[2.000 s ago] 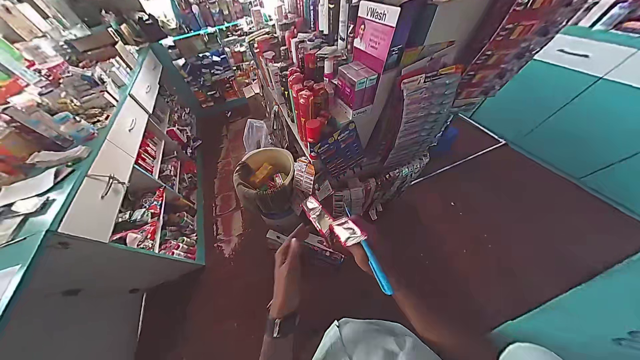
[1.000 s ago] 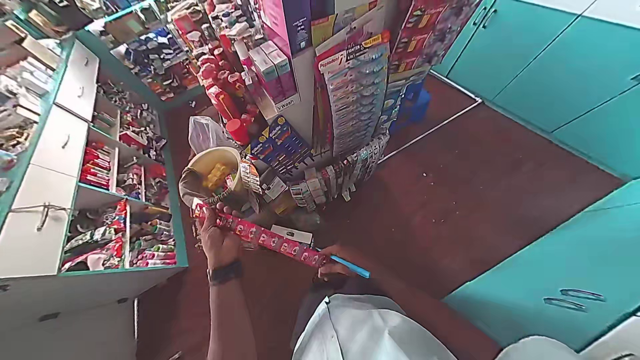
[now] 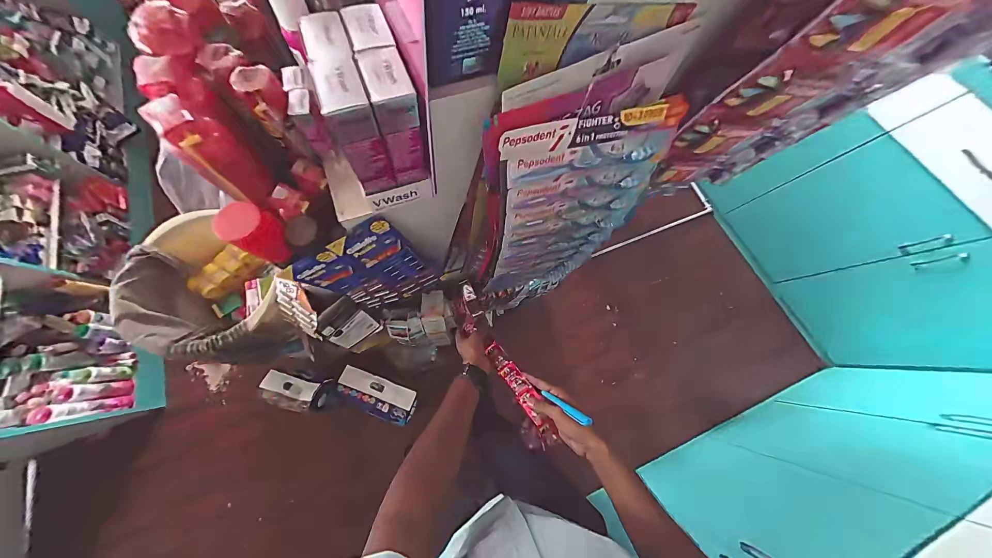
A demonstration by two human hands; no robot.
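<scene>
A long red strip of sachets (image 3: pixel 511 380) runs between my hands, its upper end close to the hanging packs. My left hand (image 3: pixel 473 347), with a dark watch at the wrist, grips the strip near that upper end. Lower down, my right hand (image 3: pixel 564 418) holds the strip together with a blue pen-like tool (image 3: pixel 567 408). Just above my left hand hang Pepsodent packs (image 3: pixel 573 178) on a display. Small cartons (image 3: pixel 422 319) and blue Gillette packs (image 3: pixel 360 260) hang or stand to the left of it.
A cream bucket (image 3: pixel 186 229) with a grey cloth and yellow packs stands at the left. Two boxes (image 3: pixel 377 394) lie on the dark red floor. VWash cartons (image 3: pixel 360 85) and red-capped containers (image 3: pixel 252 229) fill the shelf. Teal cabinets (image 3: pixel 876 256) stand at the right, stocked shelves at the left.
The strip was bunched up two seconds ago, then stretched between my hands toward the left; now it slants upward, its top end beside the hanging packs. The view has shifted closer to the rack.
</scene>
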